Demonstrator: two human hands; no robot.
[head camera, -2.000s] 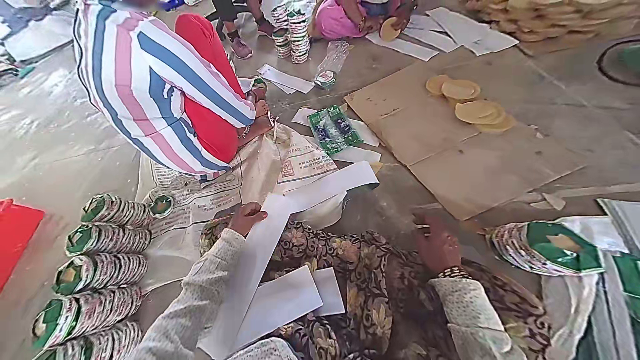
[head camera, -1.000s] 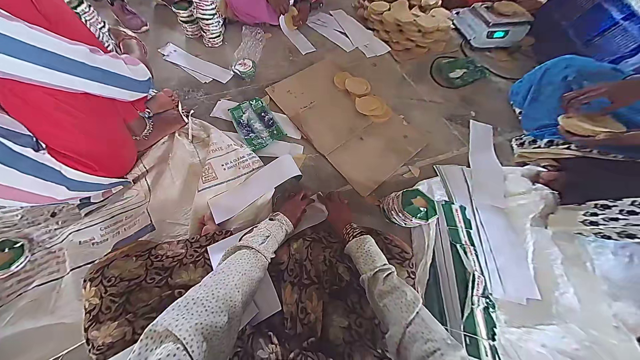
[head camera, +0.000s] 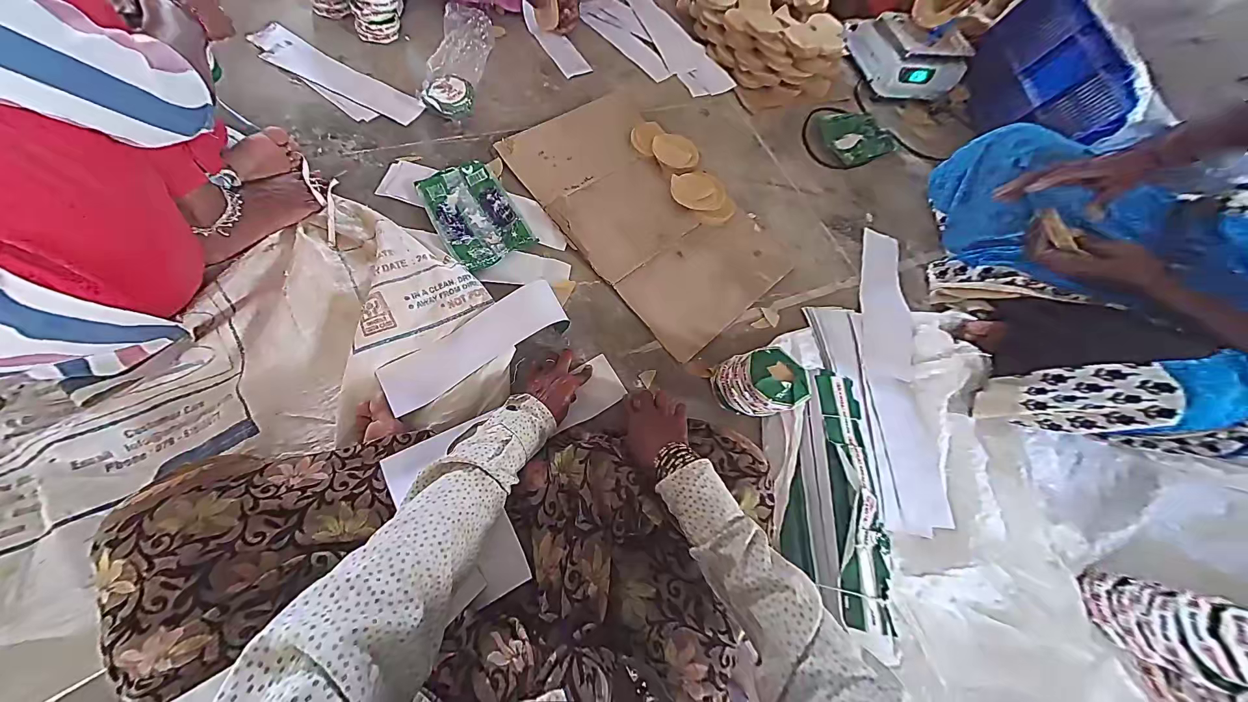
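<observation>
My left hand (head camera: 556, 383) lies on a white paper strip (head camera: 602, 390) in front of my lap, its fingers bent; whether it grips the strip is unclear. Close to the strip's right end is my right hand (head camera: 655, 425), with curled fingers and a small pale scrap at their tips. Another white strip (head camera: 468, 351) lies beyond my left hand, over the woven sack. More white paper (head camera: 502, 561) rests on my patterned clothing. To the right of my right hand stands a roll-like bundle with green and white wrapping (head camera: 760, 380).
Flat round tan discs (head camera: 697, 190) lie on a cardboard sheet (head camera: 673, 273) ahead. A green plastic packet (head camera: 476, 214) is beside it. Long strips (head camera: 887, 390) lie at right. People sit left and right. A scale (head camera: 907, 58) and a blue crate (head camera: 1058, 68) stand behind.
My hands, wide apart two seconds ago, have come close together. My left hand has left the long strip it held then. The view has swung right, bringing in the person in blue.
</observation>
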